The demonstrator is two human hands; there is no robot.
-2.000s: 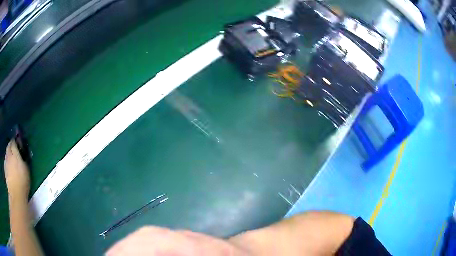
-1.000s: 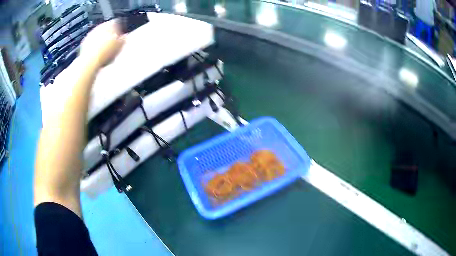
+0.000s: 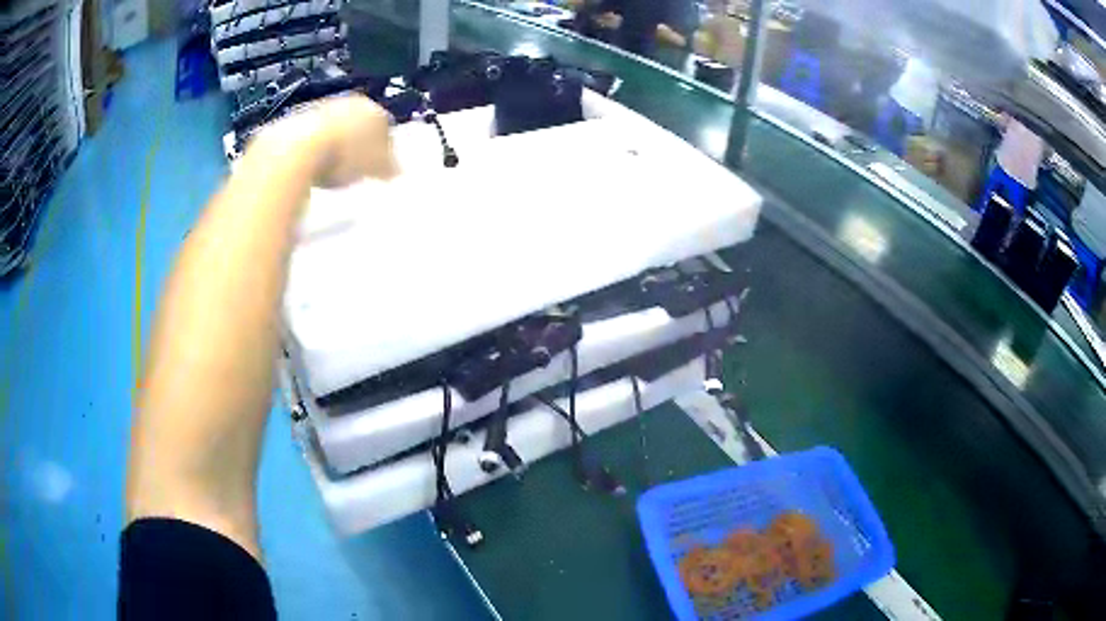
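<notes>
My left hand (image 3: 346,140) reaches in from the lower left, over the back left of the top white foam tray (image 3: 522,231). Its fingers are curled and blurred; whether they hold anything cannot be told. Black cabled housings (image 3: 537,95) lie along the tray's back edge, one cable (image 3: 449,155) hanging onto the foam beside my hand. More trays are stacked below, with dark housings (image 3: 516,352) between them and black cables with connectors hanging down the near side. My right hand is out of the picture.
A blue basket (image 3: 661,534) of orange-brown rubber bands stands at the lower right, by the white rail (image 3: 898,599). The green belt (image 3: 922,425) runs at the right, blue floor (image 3: 73,425) at the left. More stacked trays (image 3: 279,43) stand behind. People are beyond the belt.
The view has swung from the bench mat and stool to the tray stack. Since one second ago, the stack and basket show further right and lower; my left hand stays over the top tray.
</notes>
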